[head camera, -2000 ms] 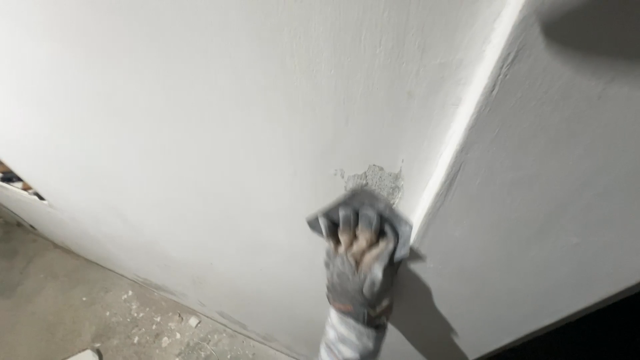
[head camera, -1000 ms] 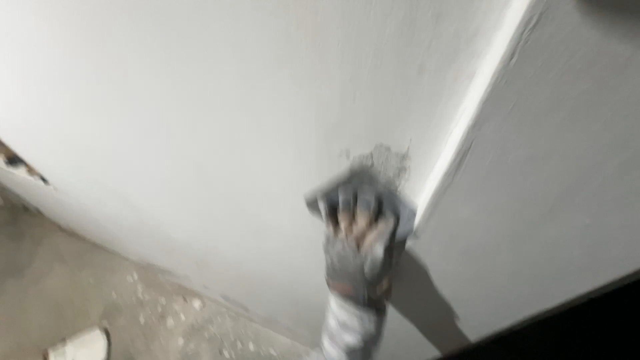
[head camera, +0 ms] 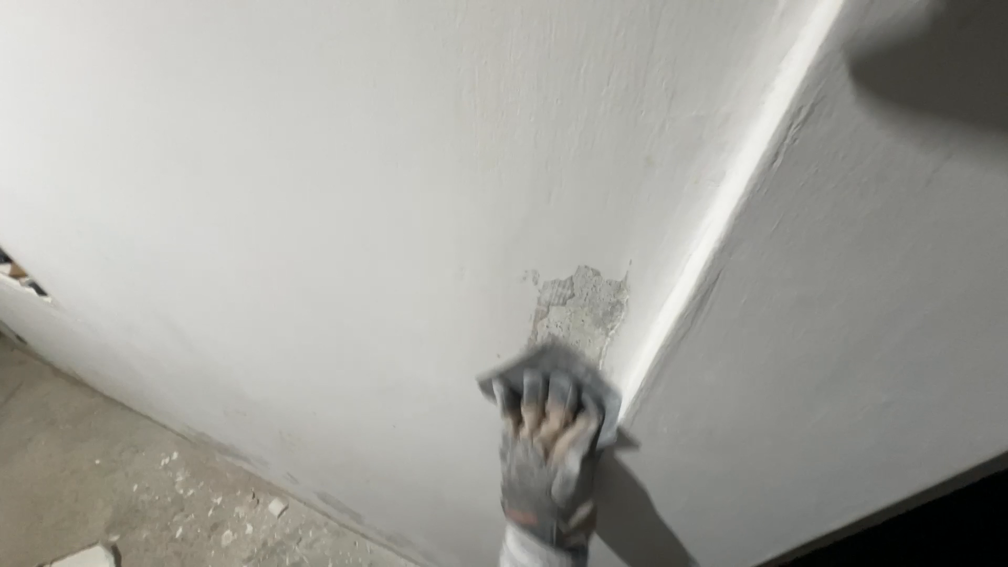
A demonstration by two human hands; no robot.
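Note:
My right hand [head camera: 549, 449], in a grey and beige work glove with a pale sleeve at the wrist, reaches up from the bottom of the view. Its bent fingers hold a flat grey pad or sheet [head camera: 551, 366] against the white wall; the exact kind is unclear from the blur. Just above the pad is a rough grey patch [head camera: 581, 307] where the wall's coating is gone, with ragged edges. The pad covers the lower end of this patch. My left hand does not show.
A bright white corner strip [head camera: 728, 197] runs diagonally beside a greyer wall face [head camera: 858, 315]. Pale flakes and chips lie on the concrete floor [head camera: 142, 472] at lower left, near a white piece [head camera: 87, 556]. A broken opening [head camera: 20, 277] shows at the left edge.
My right hand and the pad have moved lower on the wall, and more of the rough patch shows above them. The view has shifted slightly.

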